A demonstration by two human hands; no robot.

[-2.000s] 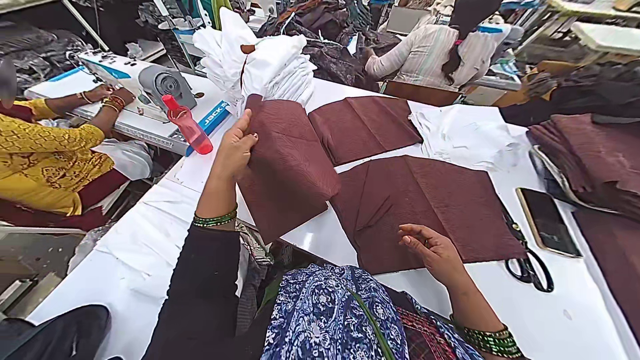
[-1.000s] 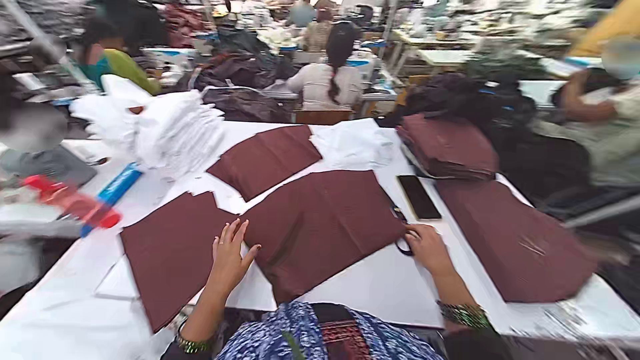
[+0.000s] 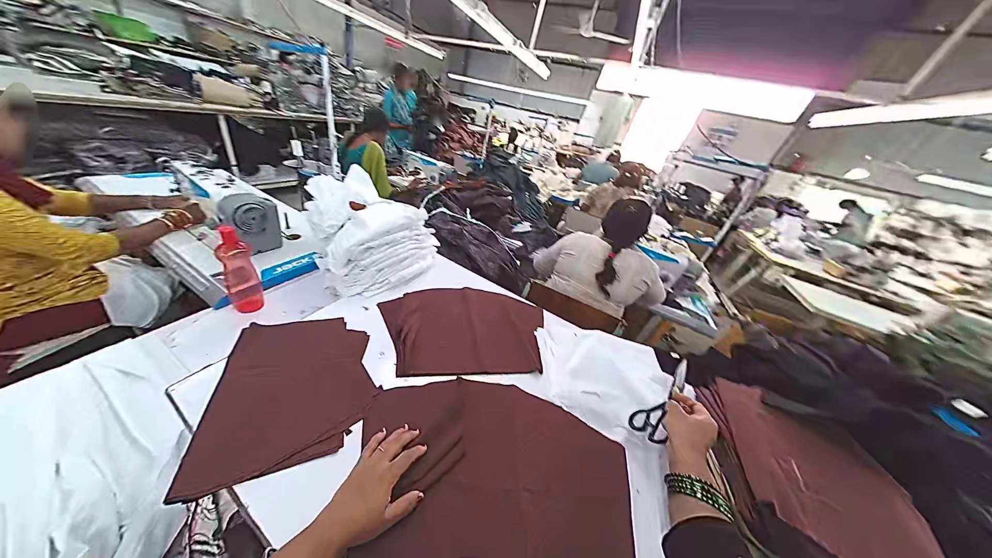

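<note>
My left hand [image 3: 380,488] lies with spread fingers on the left part of a large maroon cloth panel [image 3: 542,465]. At the panel's right, my right hand [image 3: 691,430] grips black-handled scissors [image 3: 649,422] near their middle, handle loops to the left and blade upward. A tapered stack of maroon cloth pieces [image 3: 279,403] is left of my left hand. Behind the large panel lies a smaller maroon piece [image 3: 469,333], with thin white fabric [image 3: 601,368] to its right.
A folded white fabric pile [image 3: 380,248] and a red plastic bottle [image 3: 242,271] stand at the back left. Beside them a person in yellow works at a sewing machine [image 3: 248,217]. More maroon cloth [image 3: 821,473] and dark fabric [image 3: 876,403] lie at right. Another person [image 3: 604,263] sits ahead.
The view has swung and lifted. My left hand has gone from the tapered maroon pieces, held two seconds ago, to the large panel. My right hand, empty then, now has the scissors.
</note>
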